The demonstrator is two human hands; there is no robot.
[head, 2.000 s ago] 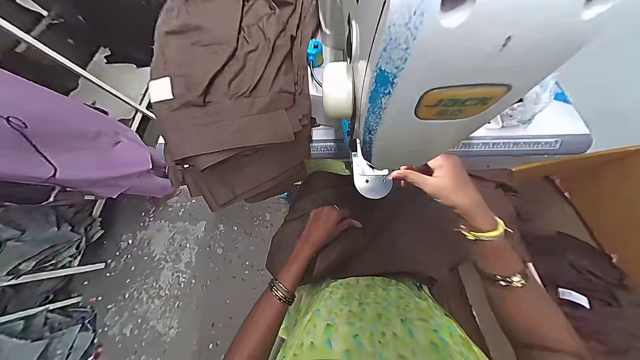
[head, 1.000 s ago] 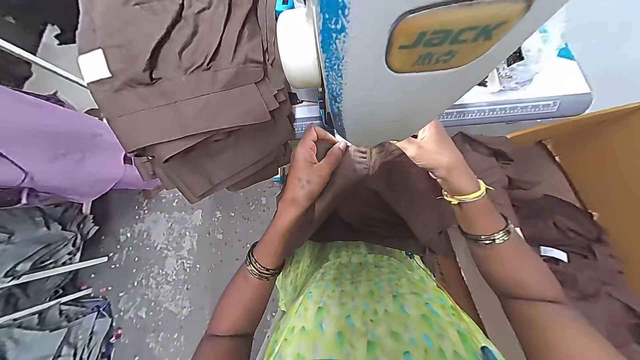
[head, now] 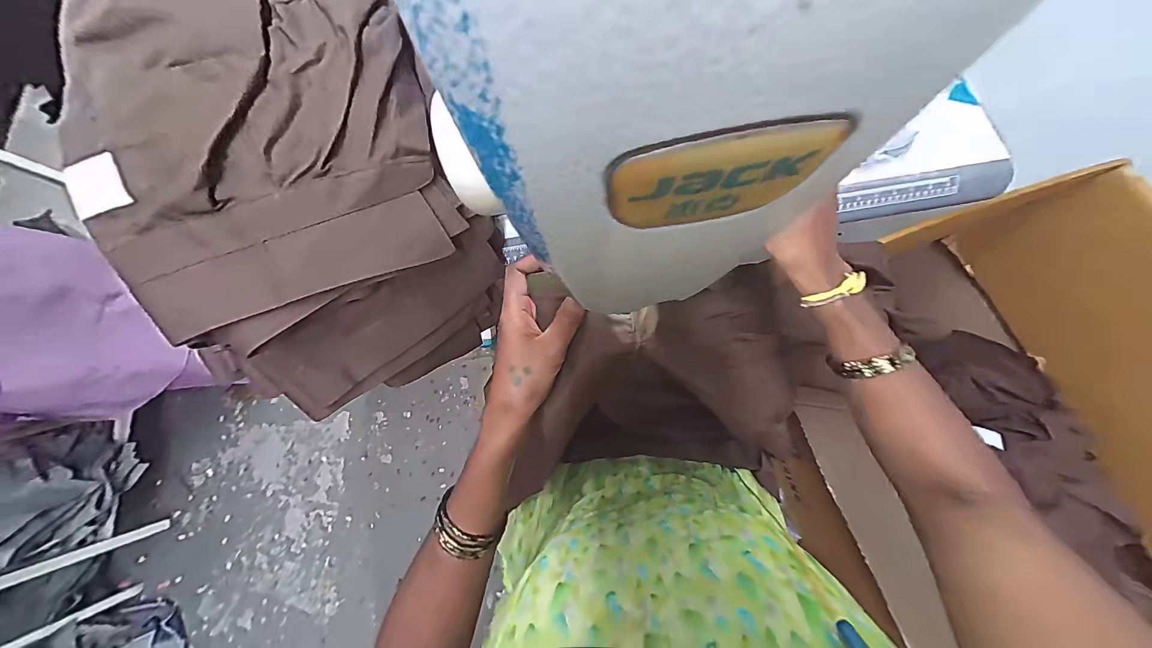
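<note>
A white and blue Jack sewing machine [head: 684,81] fills the top middle of the head view. Below its head, brown fabric [head: 720,360] hangs down over my lap. My left hand [head: 531,351] grips an edge of this fabric at the left of the machine head, thumb and fingers pinching it. My right hand [head: 810,238] is at the right of the machine head, its fingers hidden behind the machine, so its hold cannot be made out. The needle area is hidden too.
A stack of brown fabric pieces [head: 297,270] lies left of the machine. Purple cloth [head: 81,324] and grey cloth [head: 54,504] are at the far left. On the right stands a cardboard box [head: 1062,270] beside more brown fabric [head: 981,387]. Grey floor [head: 261,513] shows below the stack.
My left hand went from lying on the fabric to pinching its edge. My right hand has moved from the front of the machine head to its right side. The view has come closer to the machine.
</note>
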